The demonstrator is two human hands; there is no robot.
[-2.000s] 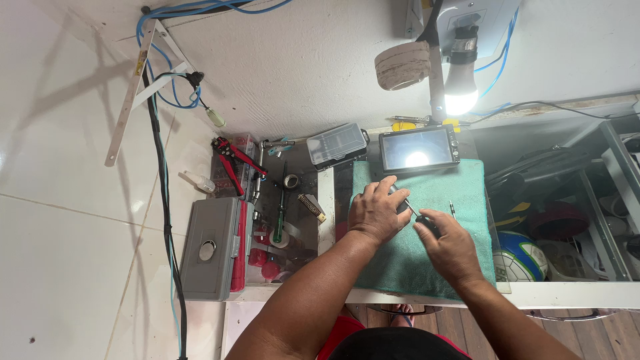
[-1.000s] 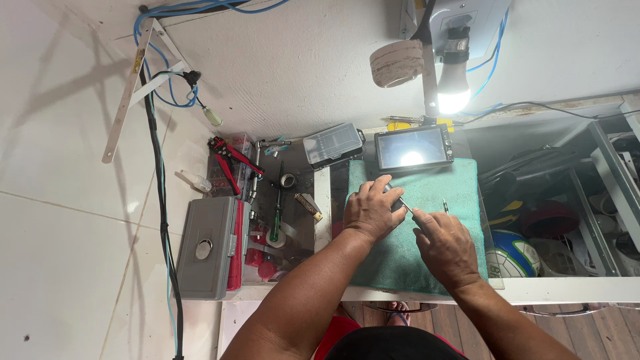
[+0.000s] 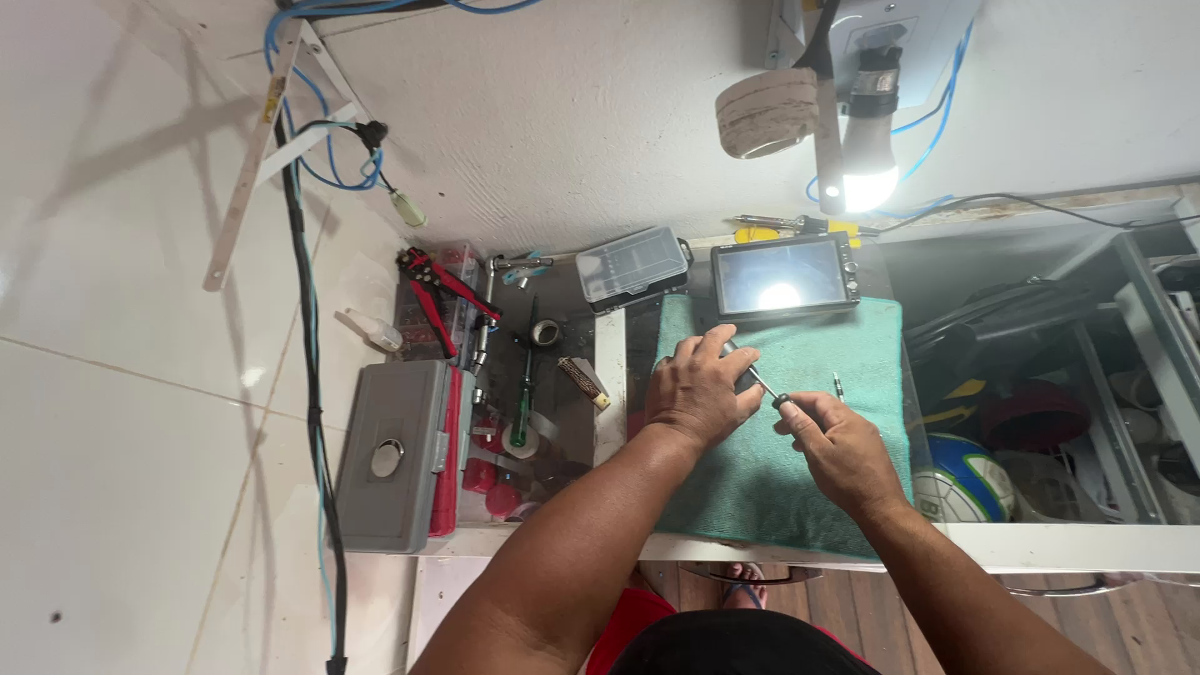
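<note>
My left hand [image 3: 698,389] is closed around a small dark object [image 3: 745,380] over the teal towel [image 3: 797,497]; the fingers hide most of it. My right hand [image 3: 839,445] grips the dark handle of a screwdriver [image 3: 771,386], whose metal shaft points up and left to that object. A small metal-tipped piece, perhaps a driver bit [image 3: 838,386], lies on the towel beyond the right hand. Behind both hands, a device with a screen [image 3: 783,277] rests at the towel's far edge, reflecting the lamp light.
A lit bulb [image 3: 870,178] and a tape roll [image 3: 767,112] hang above. At left are a grey toolbox [image 3: 389,459], red wire strippers [image 3: 436,291], a green-handled screwdriver [image 3: 521,412], a folding knife [image 3: 583,382] and a clear-lidded case [image 3: 633,267]. A ball [image 3: 966,478] shows under the glass.
Both hands stay at nearly the same place over the towel, with the screwdriver still between them. The fingers of my right hand have shifted slightly on the handle.
</note>
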